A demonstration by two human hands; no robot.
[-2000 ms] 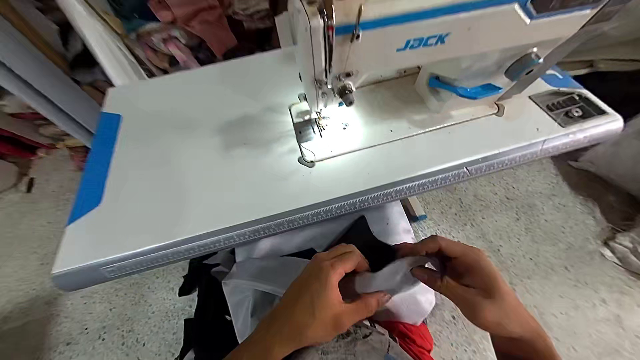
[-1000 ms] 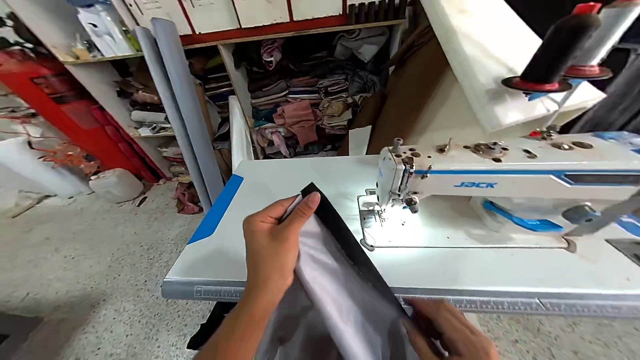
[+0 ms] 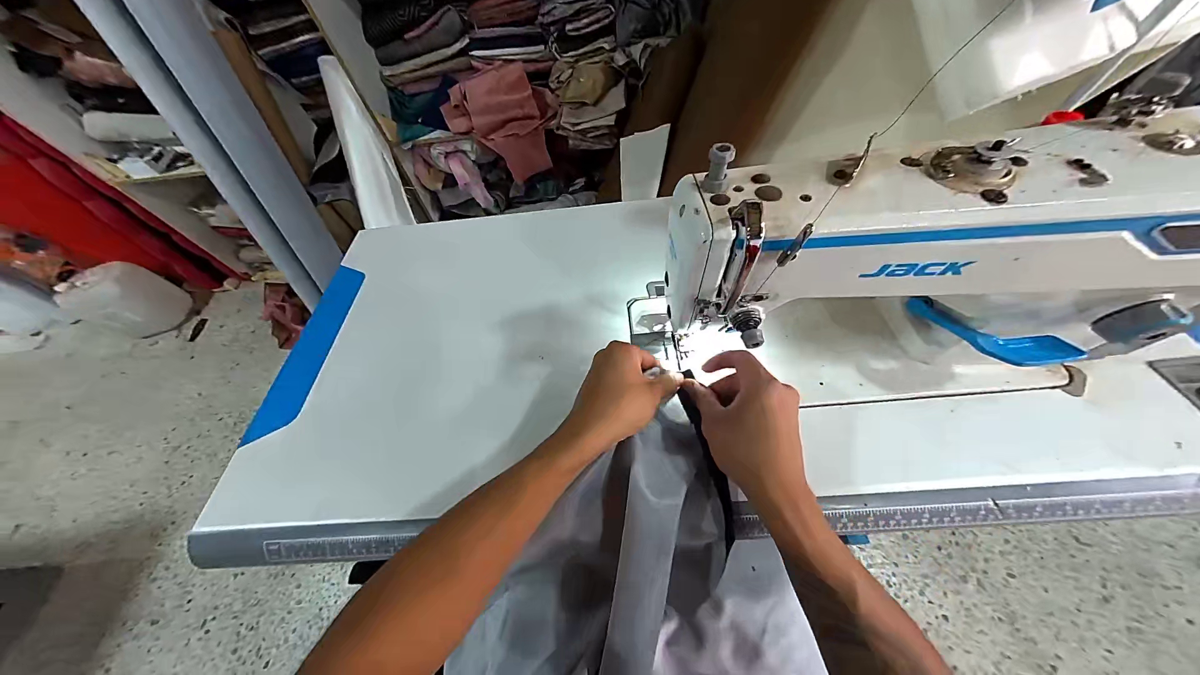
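Grey fabric with a black edge [image 3: 661, 525] hangs over the front edge of the sewing table, its upper end lying by the needle area of a white Jack sewing machine [image 3: 900, 267]. My left hand [image 3: 621, 394] pinches the fabric's top end just in front of the presser foot [image 3: 679, 349]. Close beside it on the right, my right hand [image 3: 750, 408] pinches the black edge between thumb and finger. The fingertips nearly meet. The machine's lamp lights this spot brightly, and the very end of the fabric is partly hidden by the fingers.
The white tabletop [image 3: 450, 375] has a blue corner strip [image 3: 305, 361] and a ruler along its front edge [image 3: 900, 516]. Grey rolls [image 3: 220, 141] lean at the left. Folded fabrics [image 3: 506, 112] fill shelves behind. A plastic jug [image 3: 127, 298] stands on the floor.
Both hands have moved to the machine's needle area with the fabric; one second ago they held it apart near the table's front. The view has shifted closer to the machine.
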